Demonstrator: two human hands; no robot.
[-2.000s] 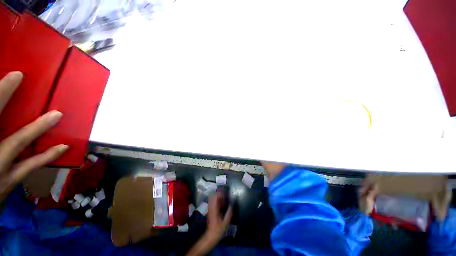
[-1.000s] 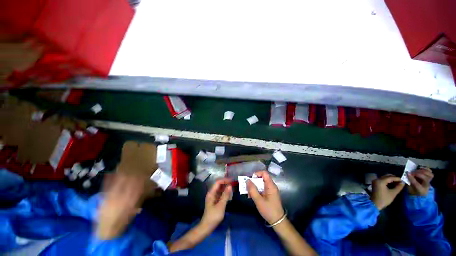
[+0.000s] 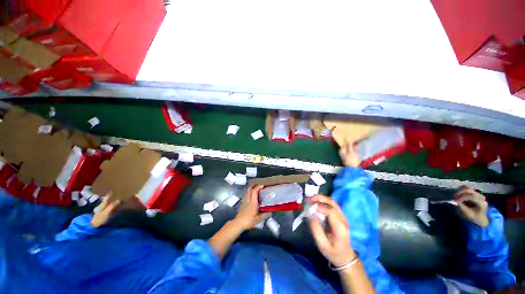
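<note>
An open small red carton (image 3: 296, 205) lies in front of me on the dark bench, its brown lid (image 3: 275, 181) standing open on the far side. A grey-white bagged block (image 3: 281, 193) lies inside it. My left hand (image 3: 247, 211) holds the carton at its left end. My right hand (image 3: 333, 228), with a thin bracelet at the wrist, is just right of the carton. Its fingertips are closed on a small white slip (image 3: 314, 211), partly blurred. Loose white slips (image 3: 232, 200) lie around the carton, some close beneath my right hand.
A green belt (image 3: 213, 123) beyond the bench carries small cartons and slips. Large red boxes (image 3: 118, 34) stand on the white shelf (image 3: 288, 46). A neighbour's hand (image 3: 349, 155) on the right holds an open carton over the belt. Another neighbour's hand (image 3: 105, 211) touches a carton on the left.
My left hand has left the slip and taken hold of the carton. My right hand has moved slightly right. The right neighbour's arm now reaches over the belt. Belt items have shifted left.
</note>
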